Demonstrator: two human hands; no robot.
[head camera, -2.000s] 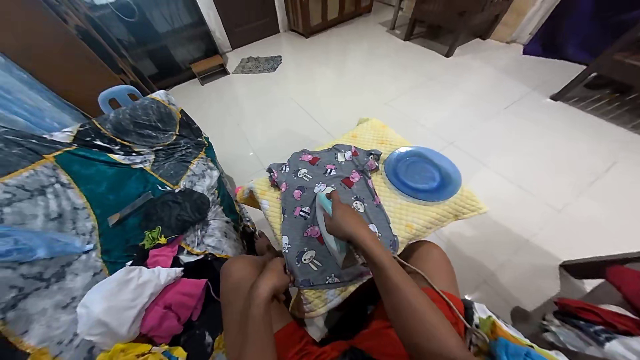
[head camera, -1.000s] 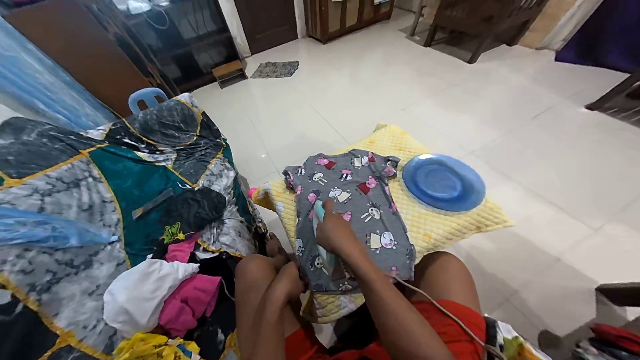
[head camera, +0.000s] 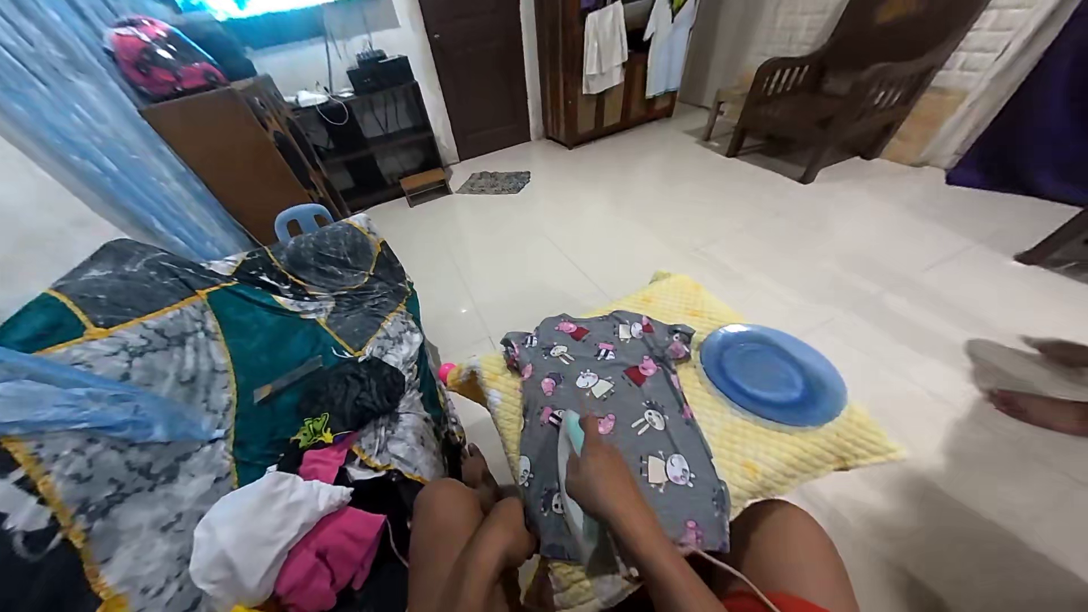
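A grey short-sleeved shirt with cartoon prints (head camera: 625, 382) lies spread on a yellow quilted cloth (head camera: 816, 450). My right hand (head camera: 599, 472) grips a clothes iron (head camera: 574, 501) with a teal top, which rests on the left part of the shirt; its cord trails out by my right knee. My left hand (head camera: 510, 531) is beside the lower left edge of the shirt, near my left knee, and its fingers are hard to make out. To the right of the shirt, a blue plate (head camera: 773, 374) sits on the yellow cloth.
A patterned cover (head camera: 161, 365) on the left carries white cloth (head camera: 263, 535), pink cloth (head camera: 331, 557) and black cloth (head camera: 357, 395). Another person's bare feet (head camera: 1041, 412) are on the tiled floor at the right. A wooden armchair (head camera: 816, 102) stands at the back.
The view has tilted up. Another person's feet have come into view at the right. My right hand is still on the iron over the shirt.
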